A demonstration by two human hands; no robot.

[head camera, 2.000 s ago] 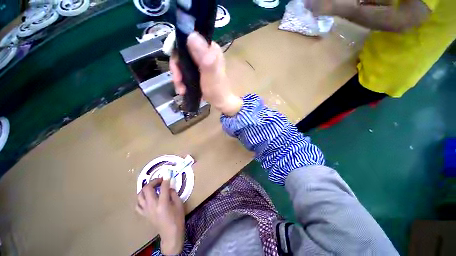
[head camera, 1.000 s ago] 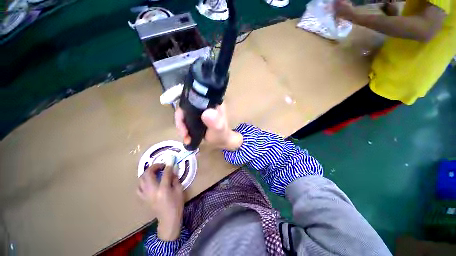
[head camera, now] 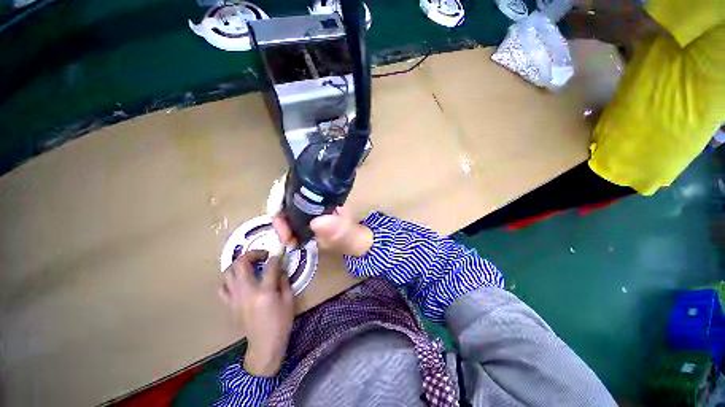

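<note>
A white slotted disc [head camera: 237,235] lies flat on the cardboard-covered bench in front of me. My left hand [head camera: 258,306] is on its near left part, with fingertips pressed together near the disc's centre; what they pinch is too small to tell. My right hand [head camera: 330,229] grips the black electric screwdriver [head camera: 318,179] low on its body. The screwdriver stands over the disc's right part, tip down; its tip is hidden by the fingers. Its black cable runs up from it.
The silver screw feeder [head camera: 298,99] stands just behind the screwdriver. The green belt [head camera: 143,67] carries spaced white discs [head camera: 230,25]. A bag of small parts [head camera: 534,52] lies at the far right, beside a person in yellow [head camera: 668,103]. Blue crate [head camera: 695,318] on the floor.
My right hand has brought the screwdriver from the feeder down to the disc, and lower and further left over it since a second ago. My left hand has stayed at the disc. The view has shifted.
</note>
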